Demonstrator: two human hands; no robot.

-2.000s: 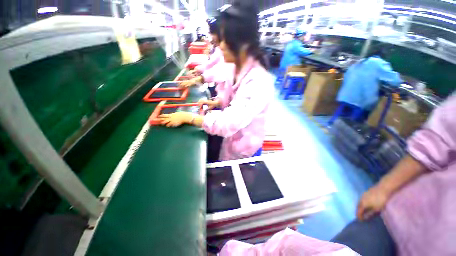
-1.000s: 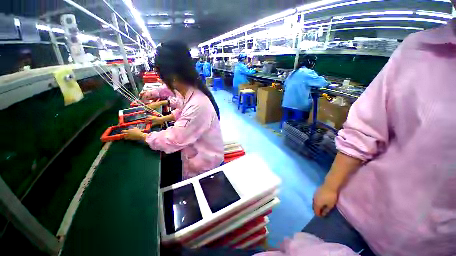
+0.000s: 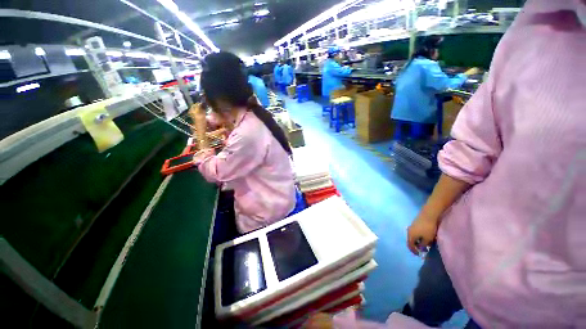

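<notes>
A white foam tray [image 3: 344, 226] tops a stack beside the green bench. It holds two dark glossy tablets side by side, the left tablet [image 3: 243, 272] with a bright reflection and the right tablet [image 3: 292, 250] dark. Red and white trays lie under it. A blurred hand at the bottom edge, apparently my right hand [image 3: 318, 320], is beside the lower stack with a pink sleeve to its right. It is mostly cut off, and its fingers and any hold are unclear. My left hand is not in view.
A green bench [image 3: 157, 257] runs forward on the left under a metal shelf with a yellow tag [image 3: 101, 128]. A person in pink sits ahead by a red-orange foam frame [image 3: 168, 168]. Another person in pink stands close at right, one hand [image 3: 422, 235] hanging. Boxes and stools stand beyond.
The view has swung right, then slightly back left. The seated person has raised a hand from the red-orange frame. A bit of my hand now shows at the bottom edge.
</notes>
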